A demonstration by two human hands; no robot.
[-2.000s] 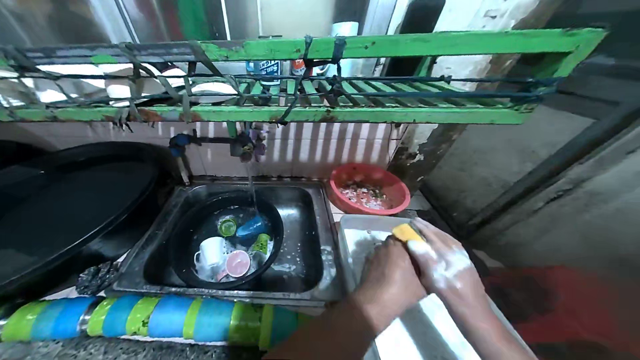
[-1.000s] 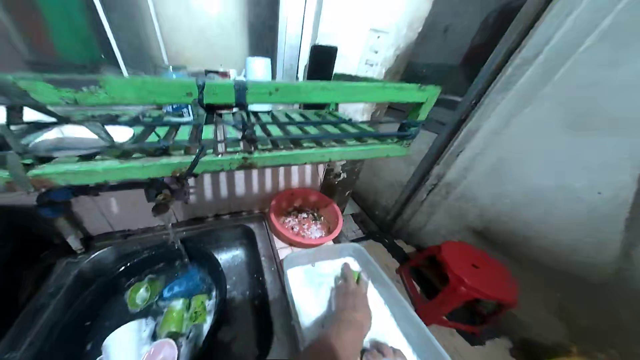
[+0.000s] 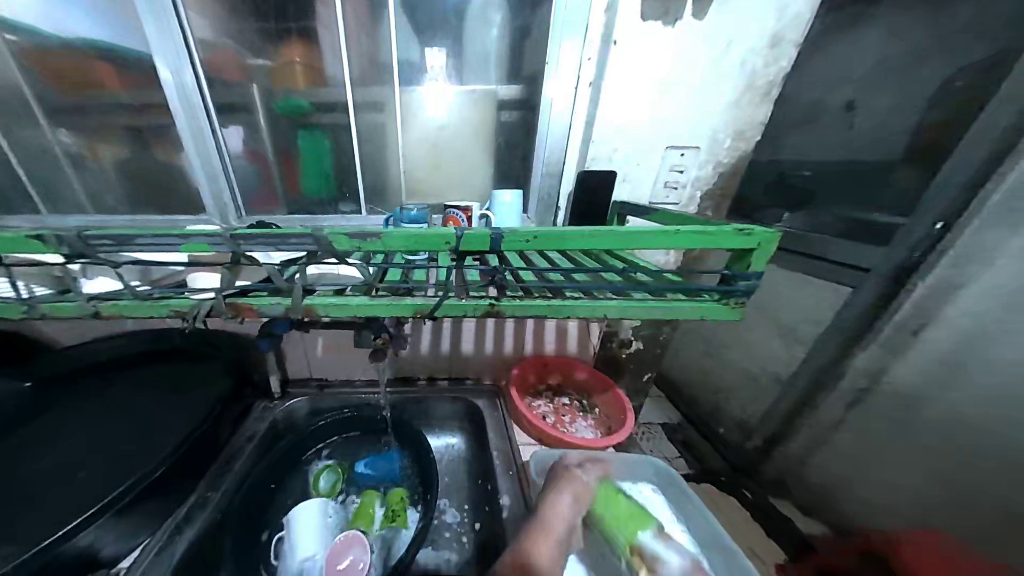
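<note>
Over a translucent plastic tub of suds, my right hand grips a green cup near its lower end, blurred and soapy. My left hand is at the cup's upper left side; its fingers are blurred, and whether they grip it I cannot tell. In the sink, a black basin holds a white mug, a pink cup, a blue cup and several green cups. Water runs into it from a faucet.
A red basin with food scraps stands behind the tub. A green slatted rack with dishes spans above the sink. A phone leans on the wall. A large black tub is at left. A blurred red stool is at lower right.
The yellow sponge seen in my hands two seconds ago does not show now. A green cup is now in my right hand above the tub. The view has shifted noticeably.
</note>
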